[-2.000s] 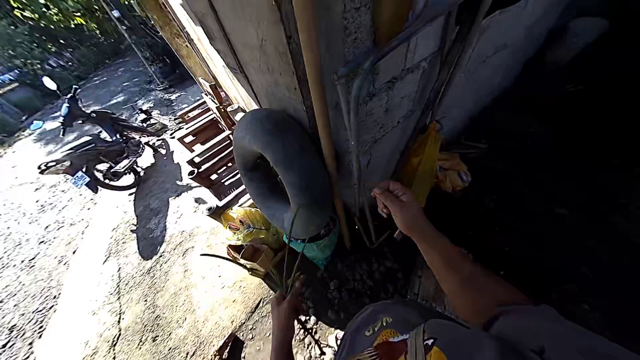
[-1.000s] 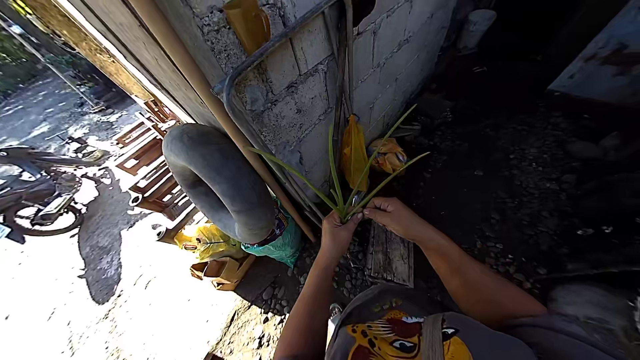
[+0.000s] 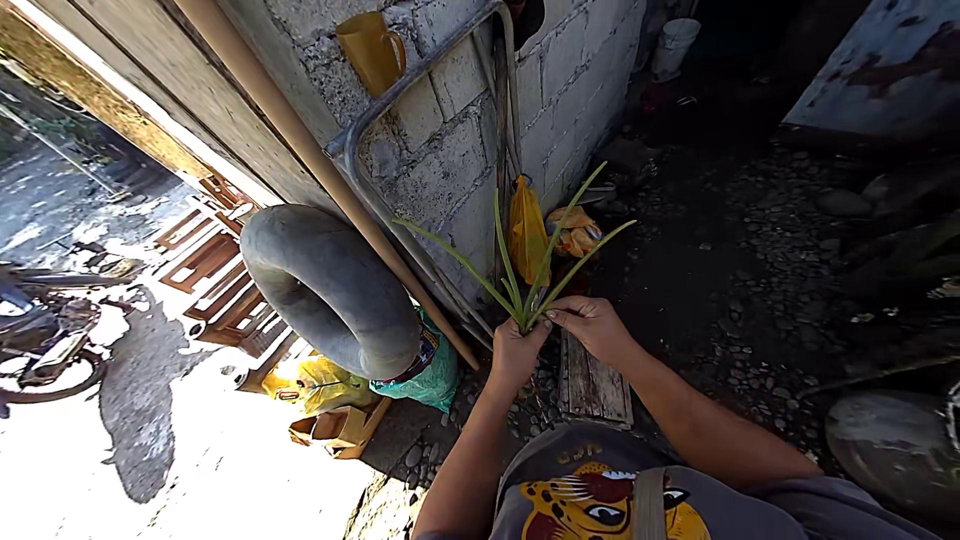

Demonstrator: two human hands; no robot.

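Observation:
A small aloe-like plant (image 3: 512,289) with several long, narrow green leaves stands upright in my left hand (image 3: 517,352), which is closed around its base. My right hand (image 3: 592,322) touches the plant from the right, thumb and fingertips pinched at the foot of the leaves. Whether those fingers grip a leaf or something small is too fine to tell. Behind the leaves hangs a yellow plastic bag (image 3: 527,232), with an orange-toned plastic bag (image 3: 576,231) beside it. Below my hands a weathered wooden board (image 3: 596,386) lies on pebbly ground.
An inflated inner tube (image 3: 330,285) leans by a long pole (image 3: 300,142) and a bent metal tube frame (image 3: 356,161). An amber plastic pitcher (image 3: 369,56) hangs on the block wall. Wooden slats (image 3: 217,277), filled bags and a motorcycle (image 3: 45,330) are left; a white bucket (image 3: 675,49) stands farther back.
Two seconds ago my hands were apart, the right one raised by the wall; now both meet at the plant's base. The view has swung right. Since one second ago the hands have barely moved.

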